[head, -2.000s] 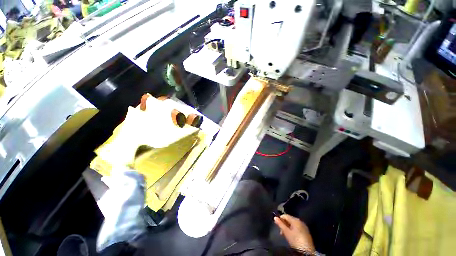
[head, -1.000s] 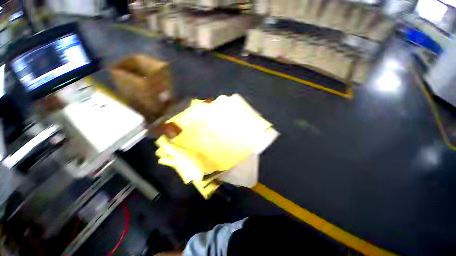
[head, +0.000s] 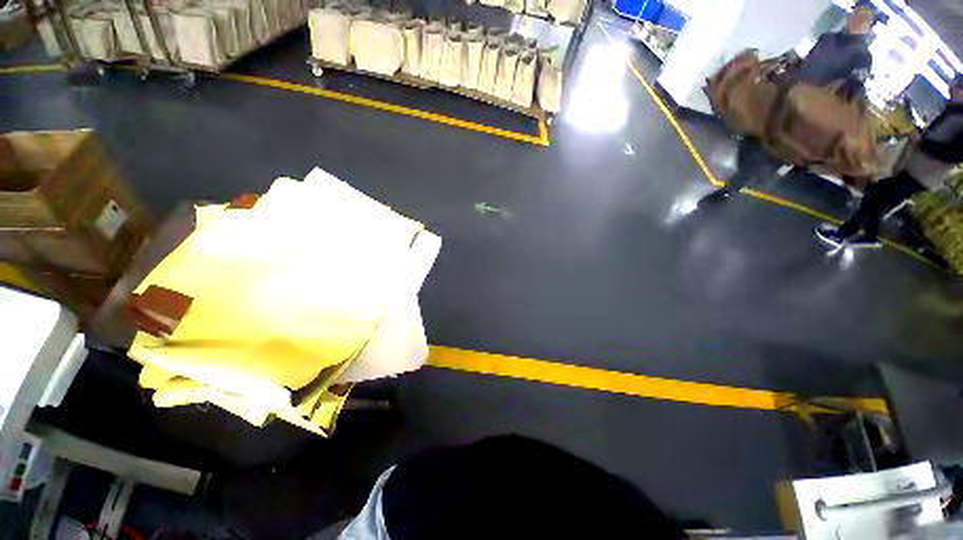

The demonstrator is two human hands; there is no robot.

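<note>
A stack of yellow panels lies left of centre in front of me, its upper part washed out to white. Its edges are uneven, and brown tabs show at its left and upper edges. A grey-white sheet sticks out at the stack's right side. Neither of my hands is in view. Only a dark shape and a bit of light blue sleeve show at the bottom edge.
A cardboard box stands at the left. White machine parts are at the lower left. Racks of beige pieces stand at the back. Two people walk at the upper right, with a brown bundle. A white unit is at the lower right.
The view has swung right, from the sewing machine to the right-hand yellow stack and the floor. The right hand seen earlier is out of the picture. The people at the upper right have come into view.
</note>
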